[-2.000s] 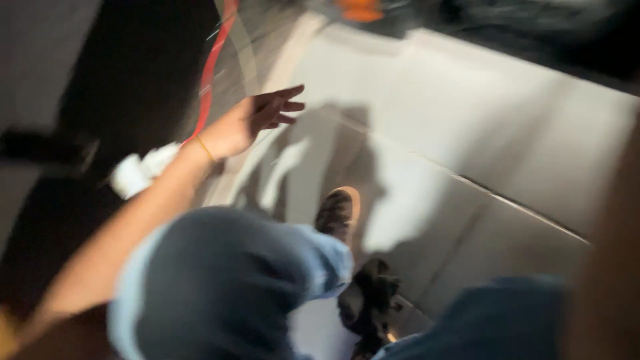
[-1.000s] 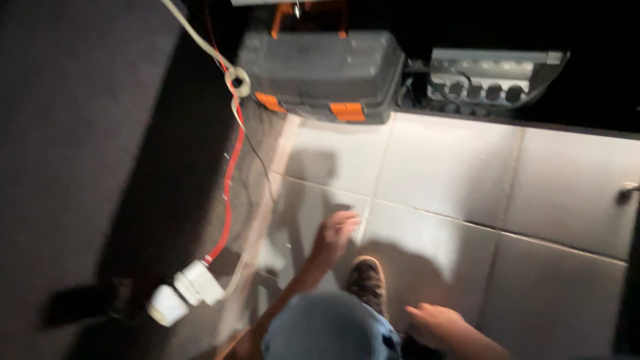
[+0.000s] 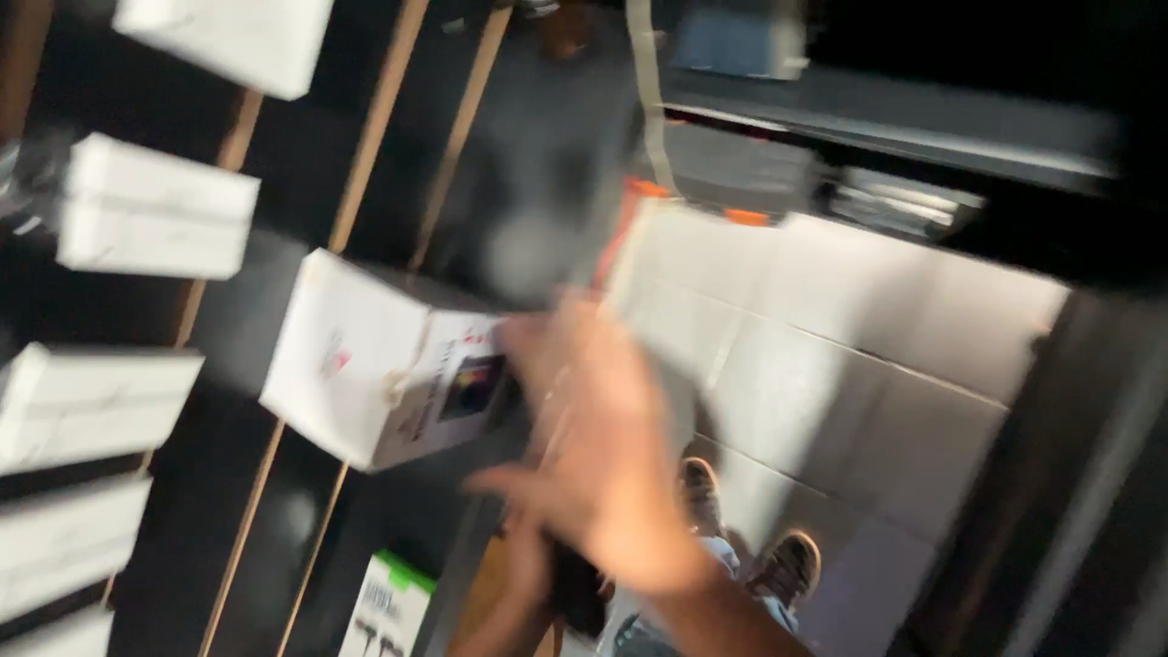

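Near the centre of the head view is my right hand (image 3: 607, 447), blurred, its thumb apart from the fingers; I see nothing held in it. My left hand (image 3: 529, 557) is lower and mostly hidden behind it, so its fingers cannot be made out clearly. Just left of the hands stands a white cardboard box (image 3: 351, 365) with a printed picture on its side. Whether any finger touches the box cannot be told. A white and green package (image 3: 392, 602) lies below it on the dark surface.
White boxes (image 3: 160, 210) line the left of the dark, wood-striped surface. At the back are a dark toolbox with orange latches (image 3: 735, 169) and a power strip (image 3: 903, 205). My shoes (image 3: 789, 561) are on the tiled floor (image 3: 821, 411). A pale cable (image 3: 646, 82) hangs down.
The view has swung so that the surface with boxes now shows. My hands, apart over the floor a second ago, are now close together and overlap beside the white box.
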